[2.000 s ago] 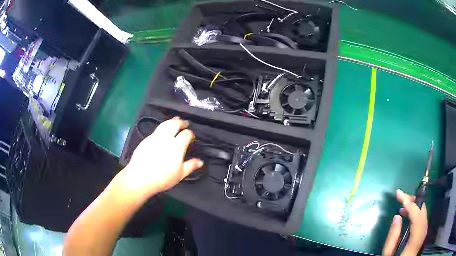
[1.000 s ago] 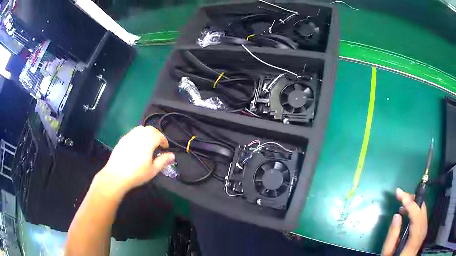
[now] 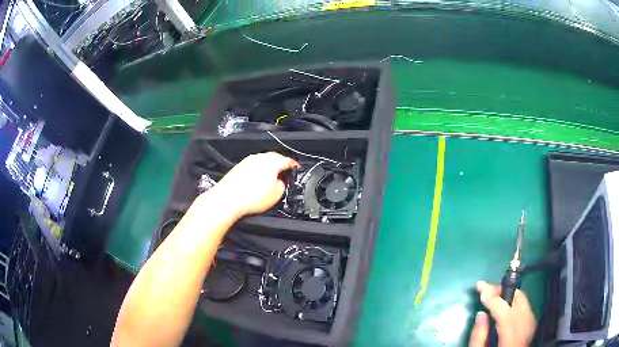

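A black foam tray (image 3: 381, 156) has three long slots, each with a fan unit and coiled black cable. My left hand (image 3: 254, 184) is over the middle slot, its fingers at the left edge of the middle fan unit (image 3: 334, 192). The fingertips are partly hidden, so I cannot tell whether they grip it. The near fan unit (image 3: 311, 284) lies in the near slot, the far unit (image 3: 345, 101) in the far slot. My right hand (image 3: 505, 317) holds a soldering iron (image 3: 514, 271) upright, tip pointing away, over the green mat at the right.
A white box with a dark grille (image 3: 589, 271) stands at the right edge. A yellow tape line (image 3: 432, 223) runs on the mat between tray and iron. A black drawer-like box with a metal handle (image 3: 104, 194) is at the left. Thin white wire pieces lie behind the tray.
My left hand has moved from the cable in the near slot to the unit in the middle slot. The view has shifted, so the tray sits lower and further left. My right hand still holds the iron.
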